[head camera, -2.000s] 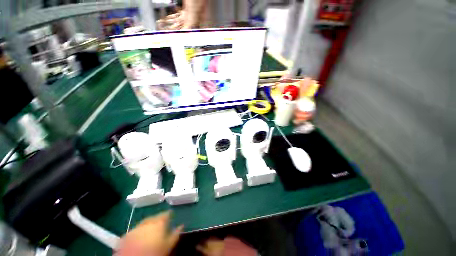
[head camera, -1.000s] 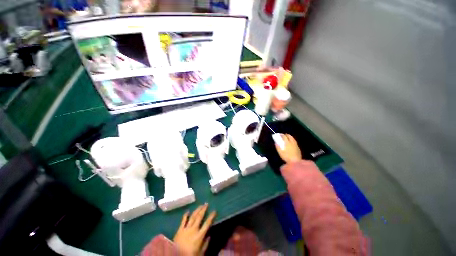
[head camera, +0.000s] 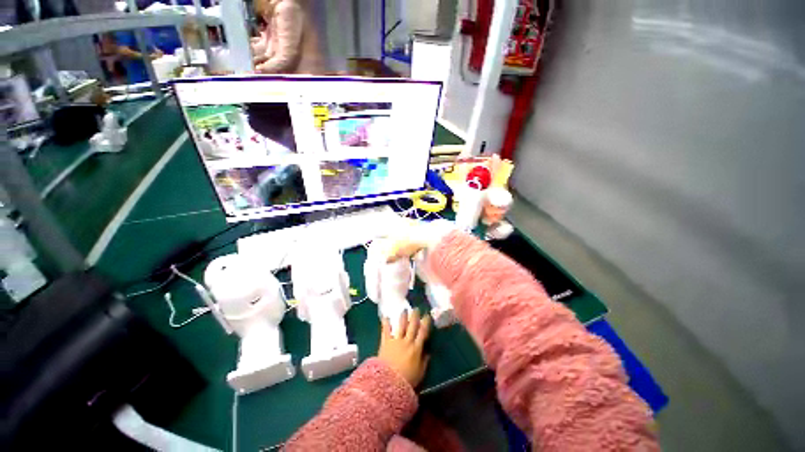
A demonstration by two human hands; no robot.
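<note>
Four white pan-tilt cameras stand in a row: the first [head camera: 244, 291], the second [head camera: 323, 300], the third [head camera: 388, 287] and, mostly behind my right sleeve, the fourth [head camera: 440, 302]. My left hand [head camera: 404, 346] is on the foot of the third camera, fingers over its base. My right hand [head camera: 408, 246] reaches across to the head of the third camera, fingers at its top. The right hand is blurred and partly merged with the white head. The dark lens faces of the third and fourth cameras are hidden.
A monitor [head camera: 309, 146] with four camera views stands behind a white keyboard [head camera: 353, 231]. A black printer [head camera: 84, 353] is at left. Yellow tape [head camera: 430, 202] and a white bottle [head camera: 470, 205] are at right, near a black mouse pad [head camera: 543, 281]. A blue bin [head camera: 631, 362] is below. A person [head camera: 284, 37] is beyond.
My right hand has left the mouse and moved left to the third camera. My left hand has moved from the bench's front edge up onto the third camera's foot. The view has shifted slightly.
</note>
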